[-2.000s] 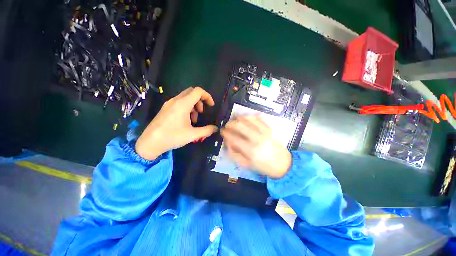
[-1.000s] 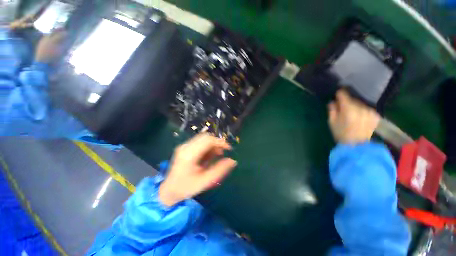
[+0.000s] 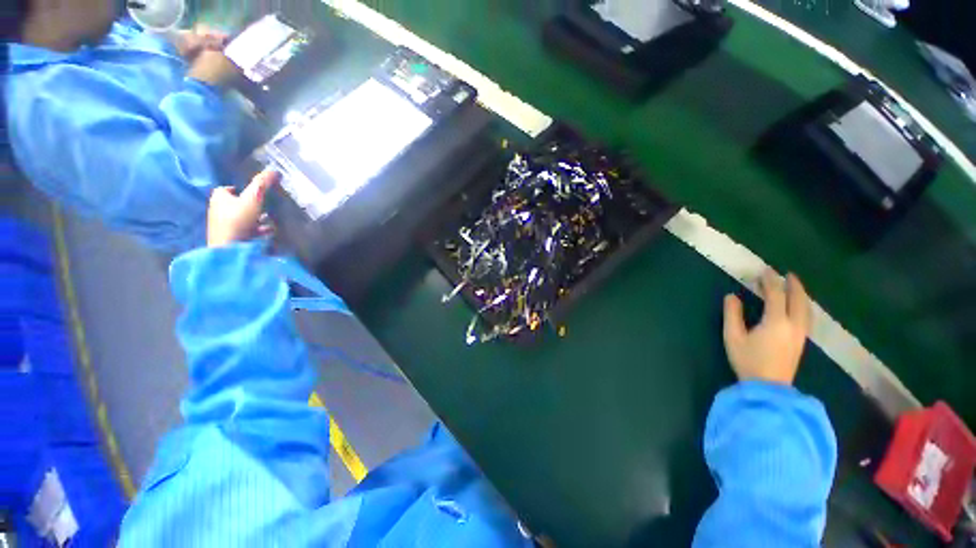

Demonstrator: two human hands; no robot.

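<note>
A tablet assembly (image 3: 362, 141) with a bright white rectangle lies on a black carrier tray at the upper left. My left hand (image 3: 240, 212) is bare at its near left edge, thumb against or just beside the tray corner; whether it grips the tray is unclear. My right hand (image 3: 768, 330) is bare, empty, fingers spread, above the whitish strip on the right. A black parts tray (image 3: 631, 248) heaped with tangled flex-cable parts (image 3: 535, 241) lies between my hands.
Another worker's blue sleeves (image 3: 139, 128) and hands are at the upper left, at a smaller tablet (image 3: 265, 48). More tablets on black trays lie beyond the strip, at top (image 3: 642, 16) and right (image 3: 880, 145). A red bin (image 3: 929, 471) stands lower right.
The view has swung left. My left hand has moved left from the parts tray to the tablet's edge. My right hand has come off the tablet beyond the strip.
</note>
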